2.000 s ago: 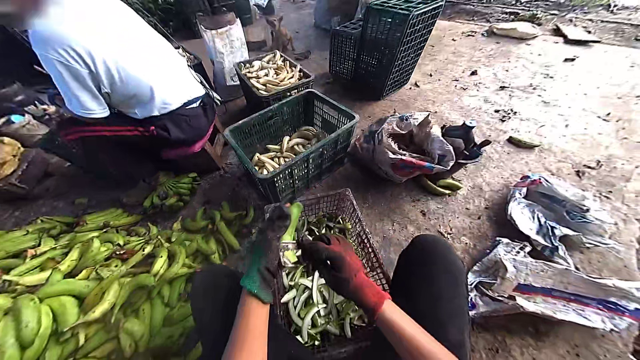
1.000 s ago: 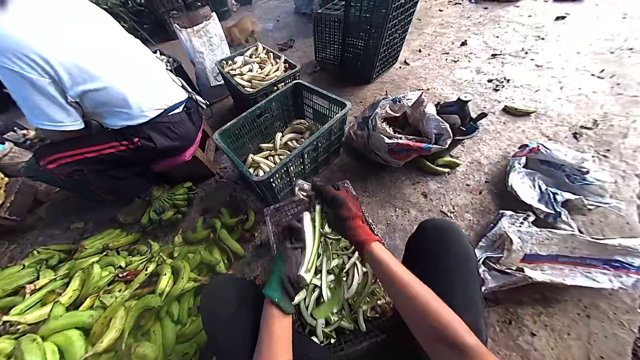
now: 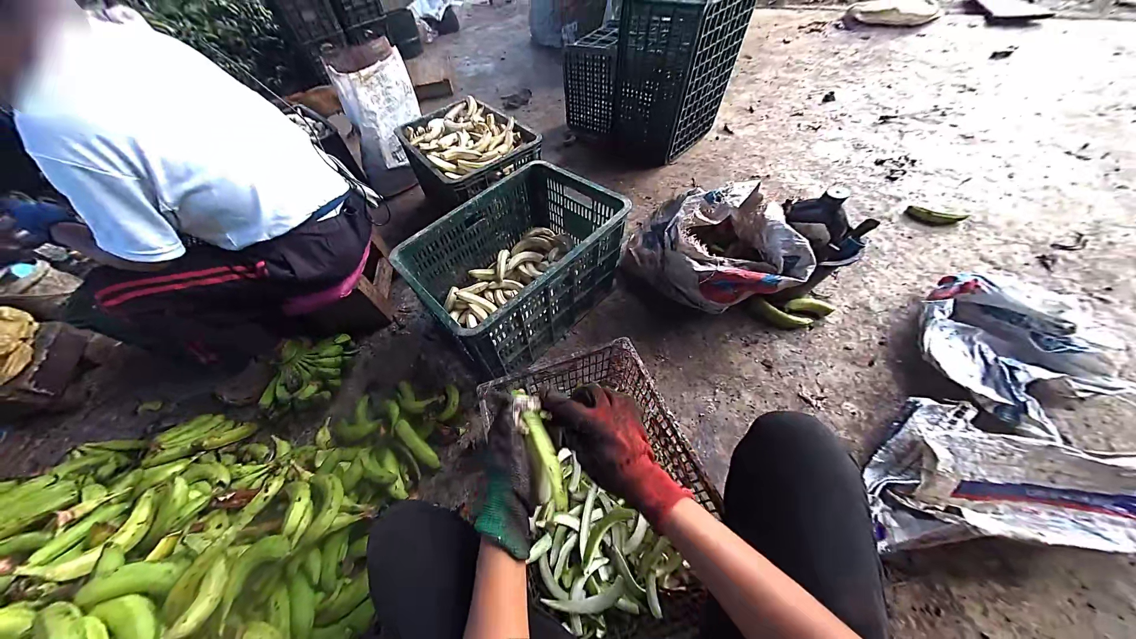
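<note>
My left hand, in a dark glove with a green cuff, is closed around a green plantain with part of its peel off. My right hand, in a dark and red glove, touches the plantain's upper end; whether it holds a blade is hidden. Both hands are over a brown mesh crate between my knees, where strips of peel lie. Beyond it stands a green plastic crate with peeled plantains. A heap of green plantains lies at the left.
Another person sits at the left. A second crate of peeled plantains and stacked dark crates stand farther back. An open woven sack rests right of the green crate. Flattened sacks lie on the ground at the right.
One second ago a long, pale, largely peeled plantain was in my hands; now a greener one is there. My right hand has moved down from the crate's far edge.
</note>
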